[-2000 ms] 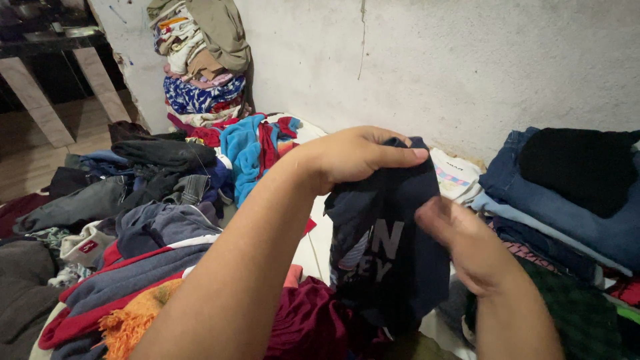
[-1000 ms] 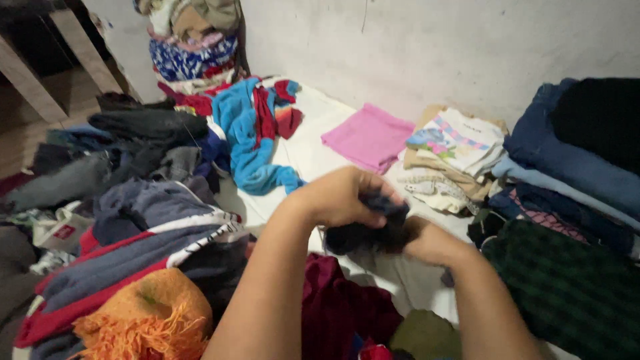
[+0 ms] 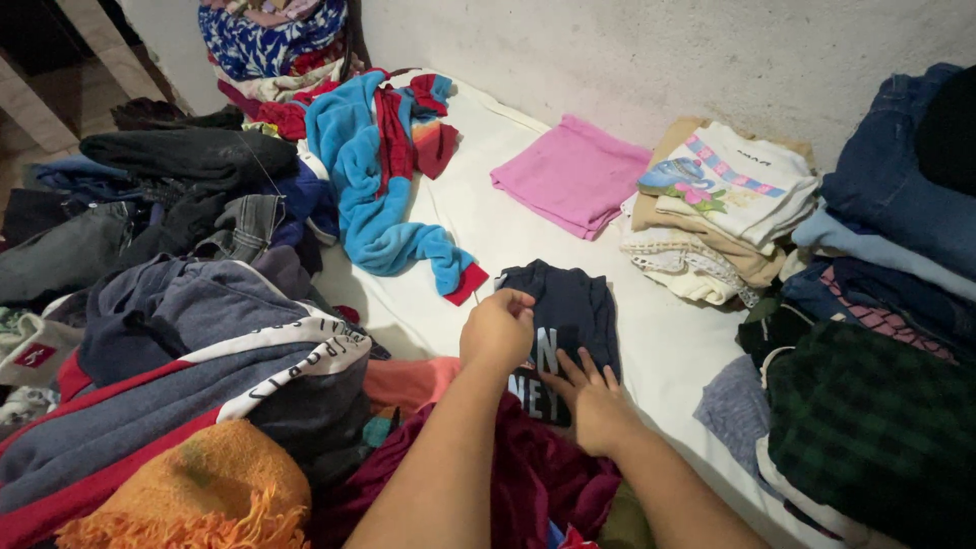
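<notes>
A folded navy shirt [image 3: 576, 301] with pale lettering lies on the white sheet [image 3: 663, 339], between my forearms and the wall. My left hand [image 3: 499, 328] is at the shirt's left edge with its fingers curled; whether they pinch the fabric cannot be told. Spread flat on the shirt's lower right part is my right hand [image 3: 598, 400], its fingers apart. Dark red cloth [image 3: 534, 473] lies just below the shirt, partly behind my left forearm.
Left are heaped dark trousers [image 3: 183, 160], a grey and red garment [image 3: 183, 328], an orange fringed cloth [image 3: 206, 488] and a blue fleece garment [image 3: 362, 183]. Folded pink cloth [image 3: 572, 171] lies near the wall [image 3: 610, 61]. Right stand folded light clothes [image 3: 732, 183], jeans [image 3: 900, 183] and green checked cloth [image 3: 877, 427].
The navy shirt, held up two seconds ago and bunched in both hands one second ago, now lies folded on the sheet. My right hand has opened out flat on it.
</notes>
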